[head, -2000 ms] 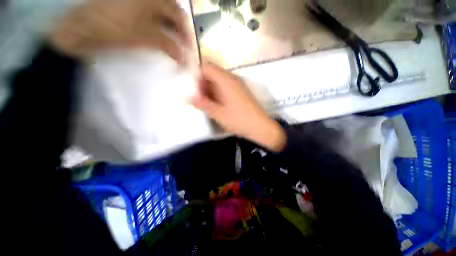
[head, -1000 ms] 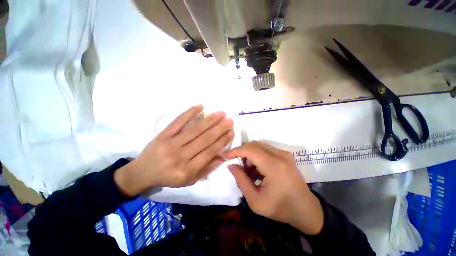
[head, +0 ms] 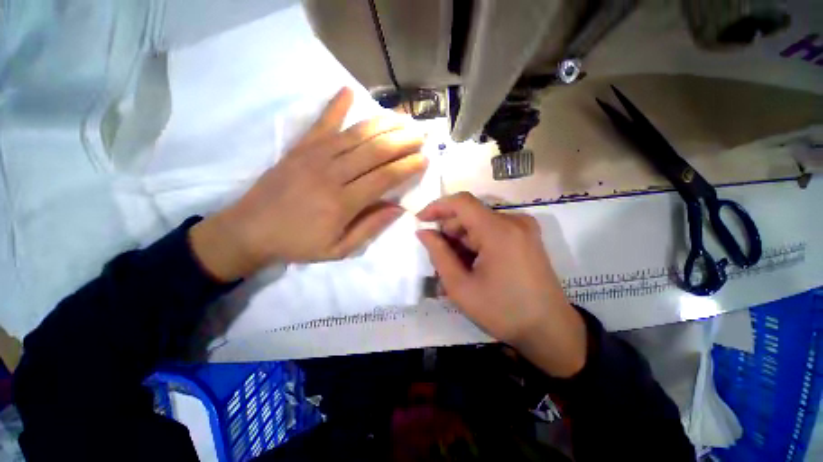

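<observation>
White fabric panels [head: 226, 99] spread over the left of the table and under the needle area. My left hand [head: 316, 194] lies flat on the fabric with fingers spread, its fingertips in the bright lamp spot beside the presser foot. My right hand [head: 496, 266] pinches the fabric's right edge between thumb and forefinger, just below the lamp spot. The cream sewing machine head [head: 532, 45] stands above the fingertips. The needle and presser foot are hard to make out in the glare.
Black shears [head: 681, 171] lie on the machine bed at right, handles over the printed table ruler [head: 623, 287]. A ridged silver screw [head: 513, 165] is right of the lamp spot. Blue baskets are below the table at left [head: 262, 406] and right [head: 776, 361], with white pieces.
Both hands have moved up with the fabric toward the needle area. The fabric's lower part no longer hangs over the table edge, and the left part of the ruler shows.
</observation>
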